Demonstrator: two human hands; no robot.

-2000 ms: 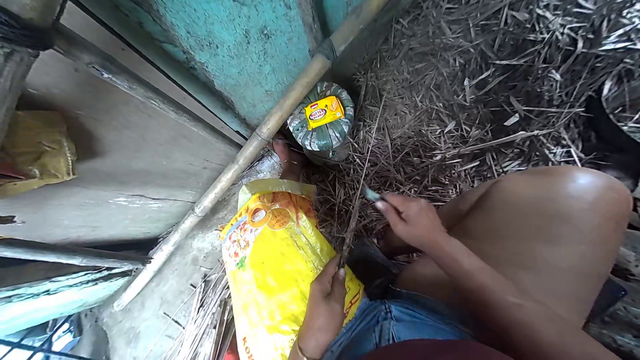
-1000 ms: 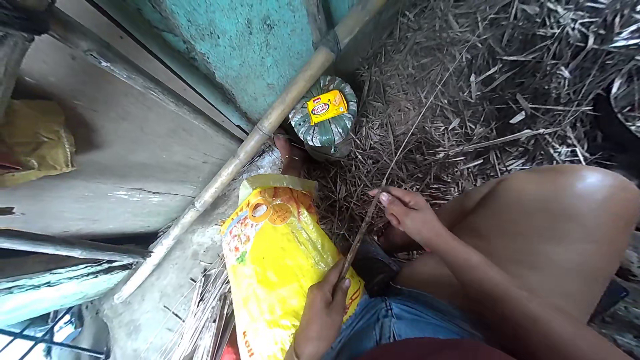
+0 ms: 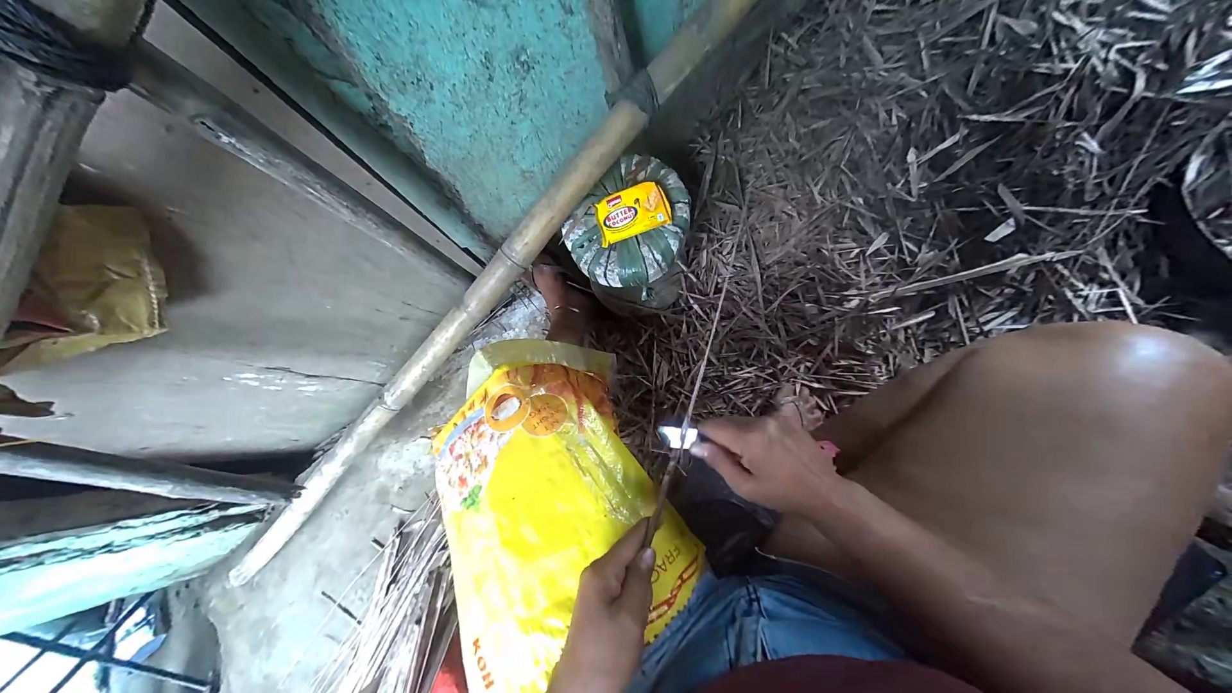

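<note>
My left hand (image 3: 616, 597) grips the lower end of a thin palm-leaf midrib (image 3: 701, 371), which points up and away over the litter. In my right hand (image 3: 770, 457) is a small knife blade (image 3: 679, 436), bright with glare, that meets the midrib a little above my left hand; its handle is hidden in my fingers. A yellow plastic sack (image 3: 549, 500) lies over my leg under my left hand. Beside the sack, a bundle of thin sticks (image 3: 409, 587) lies on the floor.
A yellow biscuit packet (image 3: 632, 214) sits on a green and white wrapped round container (image 3: 616, 274). A bamboo pole (image 3: 500, 260) slants across the left side before a turquoise wall (image 3: 462, 96). Dry leaf shavings (image 3: 895, 183) cover the ground. A dark round vessel (image 3: 1203, 212) stands at the right edge.
My right hand has moved slightly down and away from the midrib's line, and the blade shows again after being hardly visible one second ago. My left hand keeps its hold.
</note>
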